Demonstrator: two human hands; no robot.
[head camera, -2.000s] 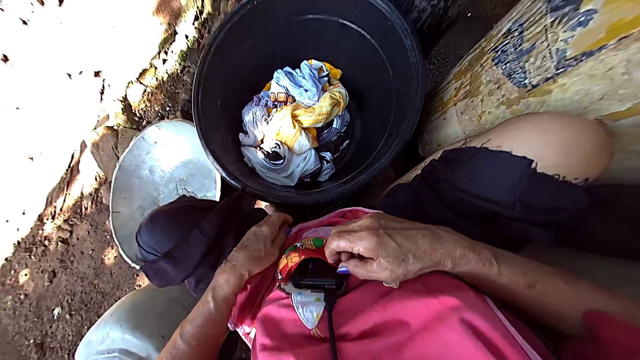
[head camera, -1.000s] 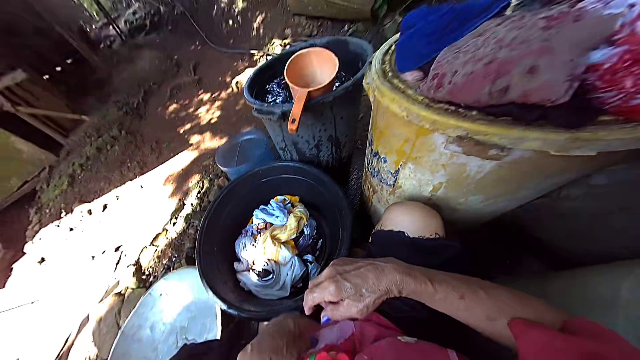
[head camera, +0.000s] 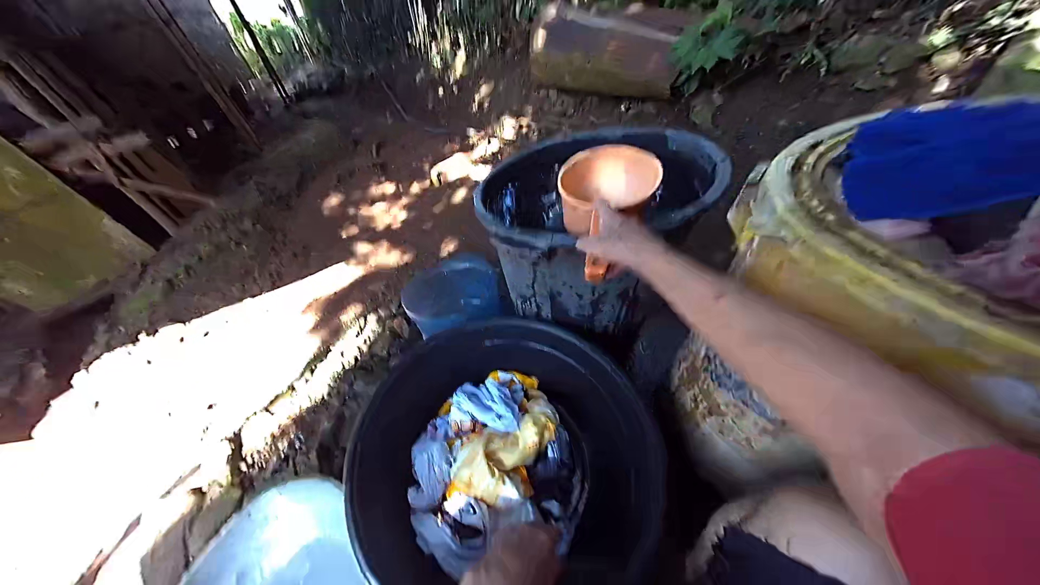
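Observation:
My right hand (head camera: 613, 236) grips the handle of an orange plastic dipper (head camera: 609, 180), held at the rim of a dark bucket of water (head camera: 561, 280). Nearer to me stands a round black tub (head camera: 638, 455) with twisted wet clothes (head camera: 496, 455) in it, pale blue, yellow and white. At the near side of those clothes is my left hand (head camera: 516, 556), blurred and cut off by the lower frame edge; its fingers cannot be made out.
A blue container (head camera: 455, 296) stands left of the bucket. At lower left lies a metal basin (head camera: 280, 532). On the right a large yellow drum (head camera: 877, 309) bears a blue cloth (head camera: 942, 162) and other cloths. A log-like block (head camera: 605, 53) lies behind the bucket.
My right hand has moved from my lap out to the dipper and taken hold of its handle. My left hand has moved from my lap to the clothes in the tub. The view has tilted up.

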